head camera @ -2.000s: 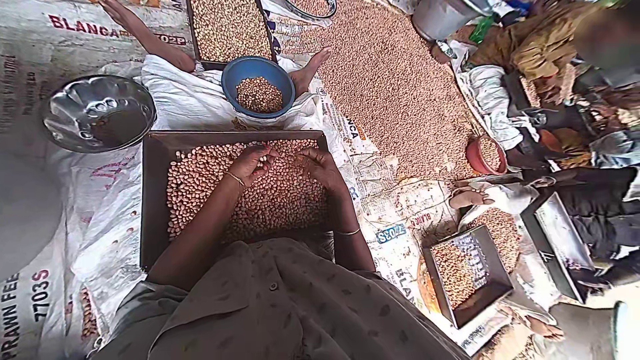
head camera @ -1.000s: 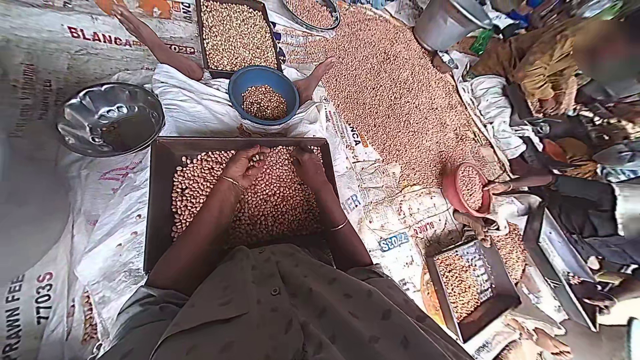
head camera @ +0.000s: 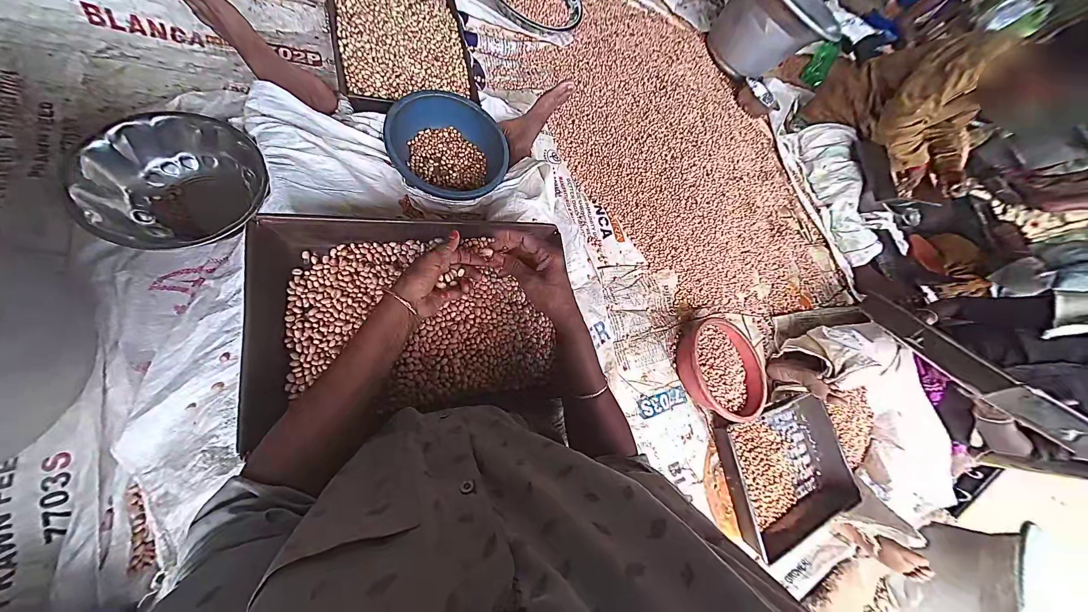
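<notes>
A dark rectangular metal tray (head camera: pixel 265 340) lies across my lap, spread with brownish-pink nuts or beans (head camera: pixel 340 297). Over its middle, my left hand (head camera: pixel 438 276) is partly curled, palm up, with a few pale nuts in the palm and fingers. Close to its right, my right hand (head camera: pixel 535 263) is over the tray's upper right part, its fingertips near those of the left; whether it holds a nut cannot be told. Just beyond the tray's far rim sits a blue plastic bowl (head camera: pixel 398 136) part filled with nuts.
A shiny metal basin (head camera: pixel 110 161) stands at left on white sacks. Another nut tray (head camera: pixel 470 51) and a person's bare feet are beyond the blue bowl. A wide spread of nuts (head camera: pixel 671 153) covers sacking. At right are a red bowl (head camera: pixel 693 382), a smaller tray (head camera: pixel 807 531), a metal pot (head camera: pixel 756 42) and people.
My hands have come closer together above the tray, and pale nuts now show in my left hand. The red bowl at right has moved down beside the small tray.
</notes>
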